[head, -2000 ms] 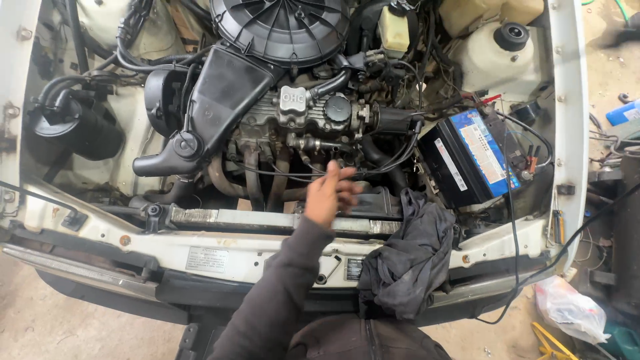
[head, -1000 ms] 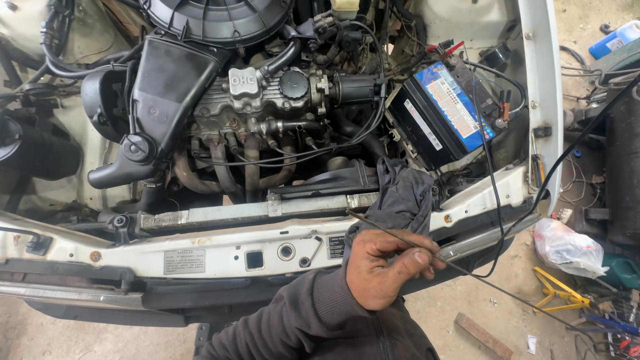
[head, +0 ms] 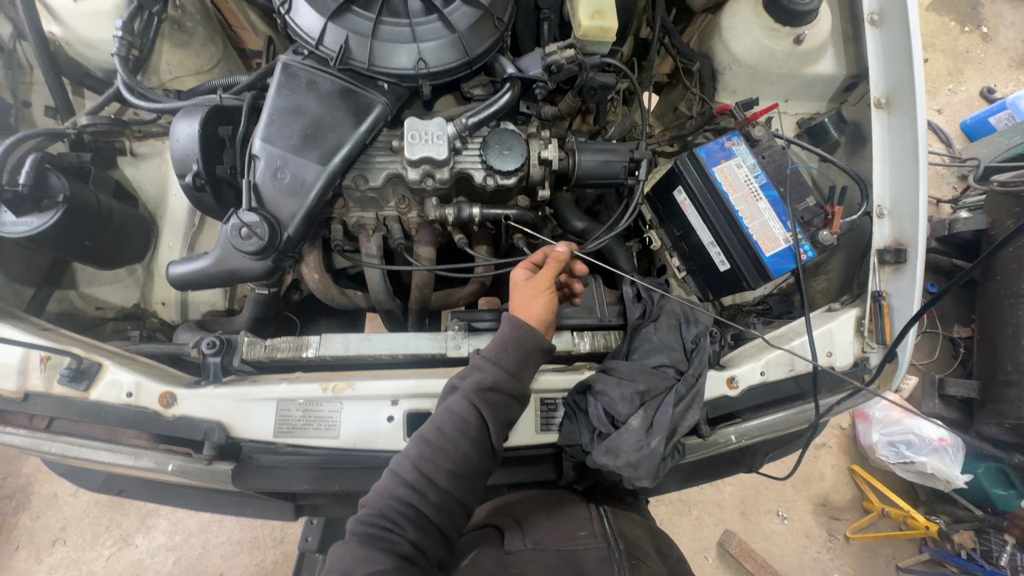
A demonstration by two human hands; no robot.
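Observation:
My left hand [head: 548, 284], in a dark sleeve, pinches a long thin metal rod or wire [head: 672, 296] between thumb and fingers. Its tip is over the engine, by the short black hose [head: 504, 214] and the spark plug leads [head: 432, 266]. The rest runs past the hand to the lower right, over the front of the car. Above the tip are the valve cover [head: 428, 144] and the black oil filler cap [head: 504, 150]. A dark cloth [head: 632, 392] hangs over the front panel, right of my sleeve. My right hand is out of view.
A car battery [head: 724, 216] with cables sits on the right. A screwdriver [head: 881, 316] lies by the right fender. The round air filter housing [head: 396, 32] is at the top. On the floor are a plastic bag [head: 912, 444], a yellow metal stand [head: 892, 512] and a wood piece [head: 748, 554].
Two seconds ago no rod showed in my left hand; one second ago it held the rod low, over the front panel. The hand has since moved up over the engine with it.

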